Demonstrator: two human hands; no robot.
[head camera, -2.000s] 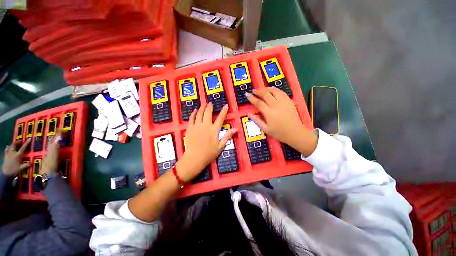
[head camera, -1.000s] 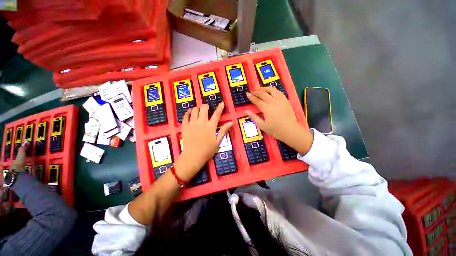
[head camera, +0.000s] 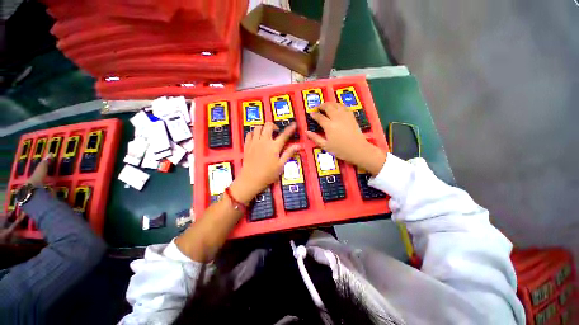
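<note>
A red-orange phone tray (head camera: 373, 114) lies in front of me with keypad phones face up in two rows. The back-row screens are lit blue, as on the far-left phone (head camera: 218, 124); front-row screens show white, as on one phone (head camera: 329, 174). My left hand (head camera: 265, 155) lies over the middle-left of the tray, fingertips on the keypads of back-row phones, hiding part of the front row. My right hand (head camera: 341, 133) has its fingertips at the fourth back-row phone (head camera: 313, 105). Both hands have fingers spread and hold nothing.
Loose white batteries (head camera: 155, 136) lie left of the tray. Stacked red trays (head camera: 152, 47) and a cardboard box (head camera: 279, 38) stand behind. A smartphone (head camera: 404, 141) lies at the right. A coworker's arm (head camera: 60, 219) reaches over another phone tray (head camera: 111, 149). More trays (head camera: 546, 279) stand low right.
The view has shifted a little. My right fingertips have moved up the fourth back-row phone, towards its screen. My left hand stays over the same phones. The coworker's hand has moved within the other tray.
</note>
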